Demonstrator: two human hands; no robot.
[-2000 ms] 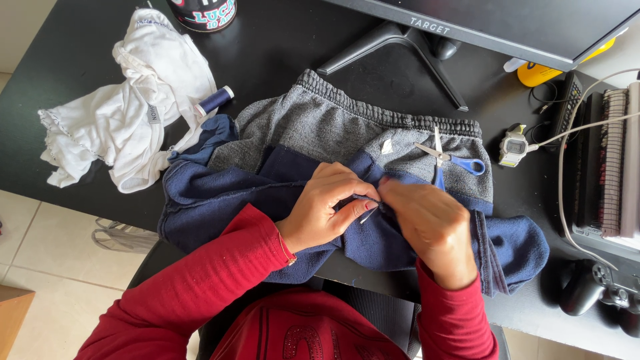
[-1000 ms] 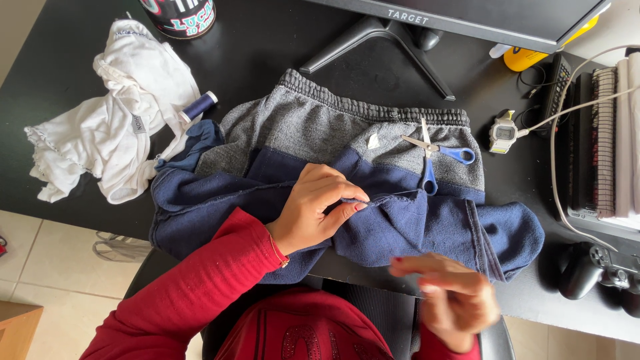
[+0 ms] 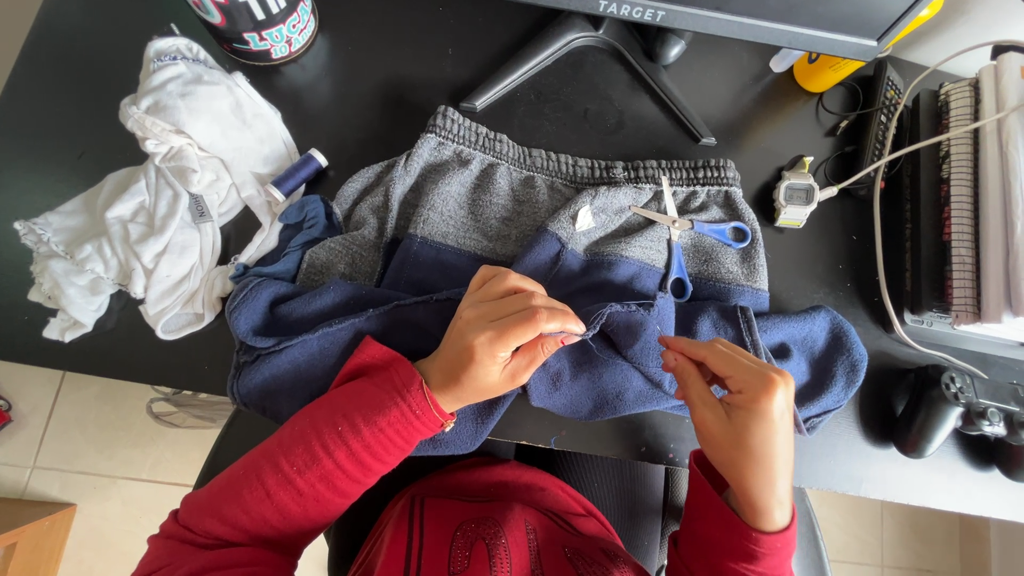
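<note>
Grey and navy fleece pants [image 3: 496, 192] with an elastic waistband lie across the black desk. My left hand [image 3: 504, 332] pinches the raw edge of the navy fabric between thumb and fingers. To its right, my right hand [image 3: 732, 400] holds a thin sewing needle [image 3: 659, 329] between thumb and fingertips, just over the navy cloth. A fine thread shows near the pinched edge. Blue-handled scissors [image 3: 677, 224] rest with spread blades on the pants, beside a small white scrap [image 3: 585, 218]. A spool of navy thread [image 3: 297, 174] lies on a white garment [image 3: 184, 176] at the left.
A monitor stand [image 3: 592, 48] is behind the pants, with a dark can [image 3: 260, 28] at the back left. On the right are a digital watch [image 3: 797, 194], a cable, a remote control [image 3: 880, 112], spiral notebooks [image 3: 960, 200] and a black game controller [image 3: 952, 408].
My right hand was at the fabric beside my left, then lower right and blurred; now it is nearer the cloth again. My left hand keeps its pinch on the edge.
</note>
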